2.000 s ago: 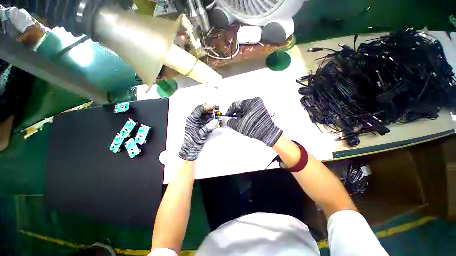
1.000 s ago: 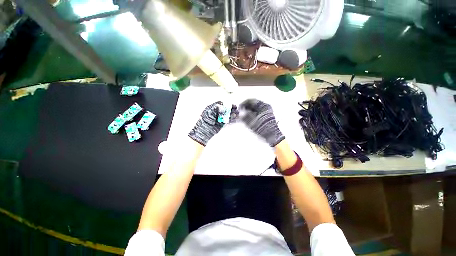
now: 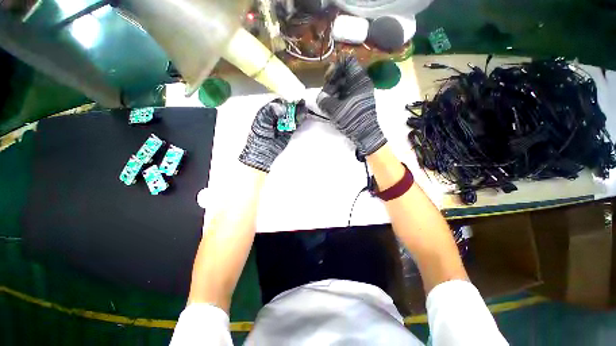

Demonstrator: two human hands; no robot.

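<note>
My left hand [image 3: 265,138], in a grey-black marled glove, holds a small green circuit board [image 3: 287,117] over the white work sheet [image 3: 304,196]. A thin dark lead [image 3: 315,113] runs from beside the board toward my right palm. My right hand [image 3: 352,108], in a matching glove, is right of the board and reaches farther forward, its fingers curled near the brown base. I cannot tell what its fingertips hold. Several loose circuit boards [image 3: 154,180] lie on the black mat [image 3: 101,223] at left.
The fume extractor nozzle [image 3: 260,64] hangs above and left of my hands. The soldering station [image 3: 297,30], partly hidden, and a fan [image 3: 385,7] stand beyond the sheet. A black cable pile [image 3: 506,128] lies at right. A cardboard box [image 3: 503,250] is below right.
My right hand has moved forward and away from my left hand, toward the brown base. The board in my left hand now shows its green face more clearly. The camera view has shifted.
</note>
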